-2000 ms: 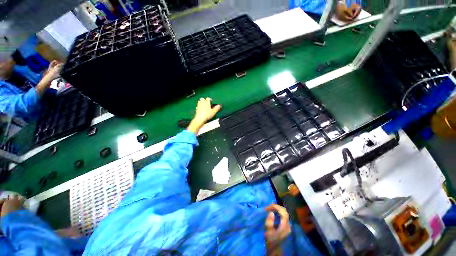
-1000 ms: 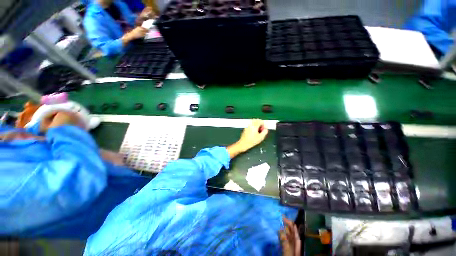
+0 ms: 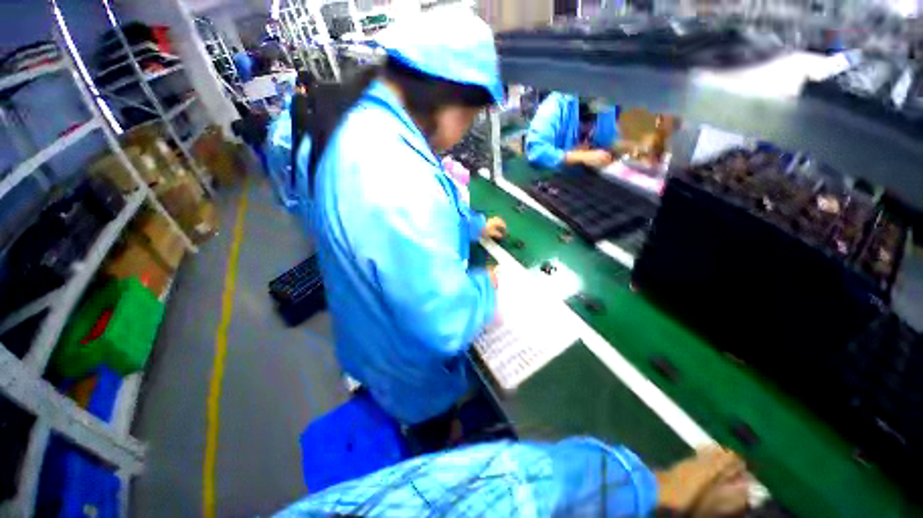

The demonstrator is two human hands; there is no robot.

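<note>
My left hand (image 3: 708, 482) is at the bottom right, blurred and partly cut off, over the pale edge strip of the green conveyor. A small pale patch shows by its fingertips; I cannot tell whether it holds anything. My right hand is out of the picture. Small dark pieces lie spaced along the belt, one (image 3: 745, 434) just beyond my left hand and another (image 3: 664, 367) farther up. The black blister tray and the press are not in view.
A worker in blue (image 3: 405, 243) sits at the line, with a white perforated tray (image 3: 518, 349) alongside. A tall black tray stack (image 3: 749, 273) stands across the belt. A blue bin (image 3: 349, 445) is on the floor below. Shelves with boxes (image 3: 152, 243) line the left aisle.
The view has swung left and up, bringing in the neighbour and the aisle. The blister tray and my right hand have left the picture. My left hand now shows at the bottom right.
</note>
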